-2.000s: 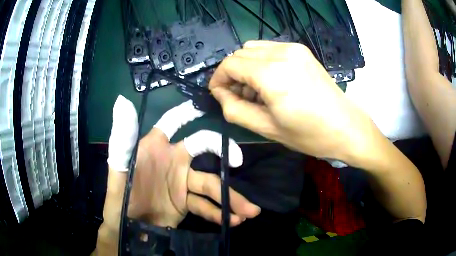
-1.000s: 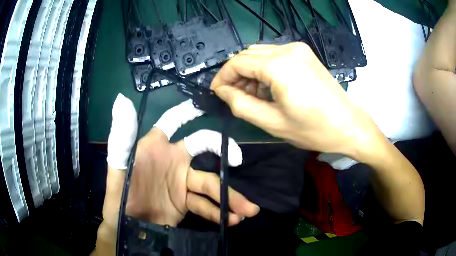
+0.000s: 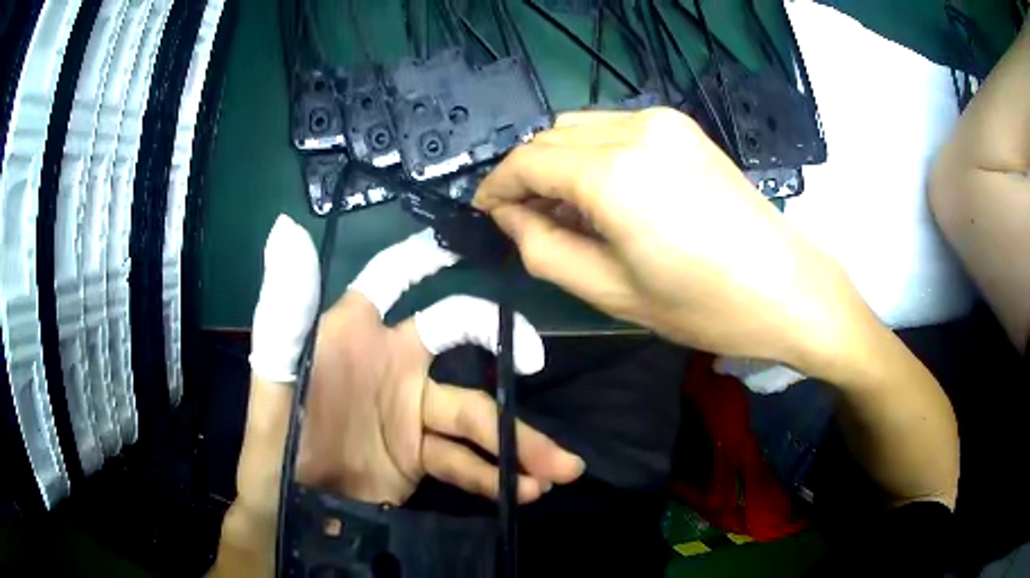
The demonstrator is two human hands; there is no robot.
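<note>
A thin black phone middle frame [image 3: 507, 395] is held upright above my lap, its solid plate with a small square hole toward me and its narrow end away from me. My left hand [image 3: 367, 390] lies palm up behind it and holds it; the thumb and two fingers wear white finger cots. My right hand [image 3: 666, 231] is bare. Its thumb and fingertips are pinched at the far right corner of the narrow end. Anything small between these fingertips is hidden. A pile of black frames [image 3: 469, 107] lies just beyond on the green surface.
Tall curved-looking stacked trays [image 3: 85, 248], black with silvery bands, stand at the left edge. A second cluster of frames [image 3: 774, 119] lies beyond my right hand. A white sheet [image 3: 892, 169] lies at right, beside another person's arm [image 3: 988, 186]. Something red [image 3: 740, 452] is below the bench edge.
The neighbour's arm has moved at the right edge. My right hand stays at the same corner with only slight shifts. The held frame has barely moved.
</note>
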